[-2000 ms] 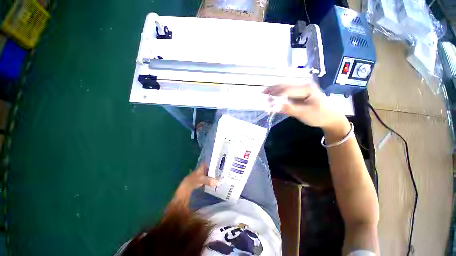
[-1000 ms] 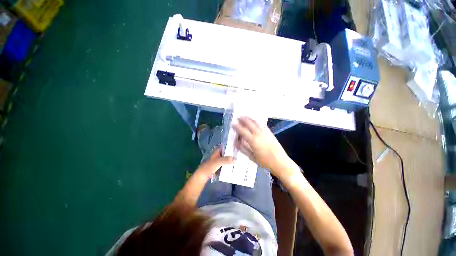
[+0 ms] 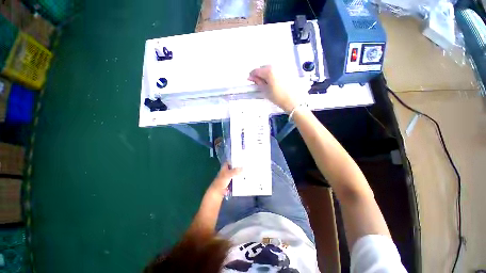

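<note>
A long white product box [image 3: 251,149] in clear film lies lengthwise above my lap, its far end at the front edge of the white sealer [image 3: 213,106]. My left hand [image 3: 228,177] holds the box's left side near its close end. Loose film shows along that side. My right hand [image 3: 265,85] rests on the sealer's long white pressure bar [image 3: 202,69], fingers curled, with nothing seen in them. The bar is down, and the brownish heating strip is hidden.
The blue-grey control box [image 3: 354,45] sits at the sealer's right end. A black cord [image 3: 445,149] crosses the cardboard-covered bench [image 3: 426,197] on the right. Shiny packs [image 3: 442,26] lie at the far right. A brown carton [image 3: 232,24] is behind the sealer. Yellow [image 3: 29,59] and blue crates are far left.
My right hand has moved from the box up onto the sealer. The pressure bar has come down over the strip. The box is straighter, and my left hand still holds it.
</note>
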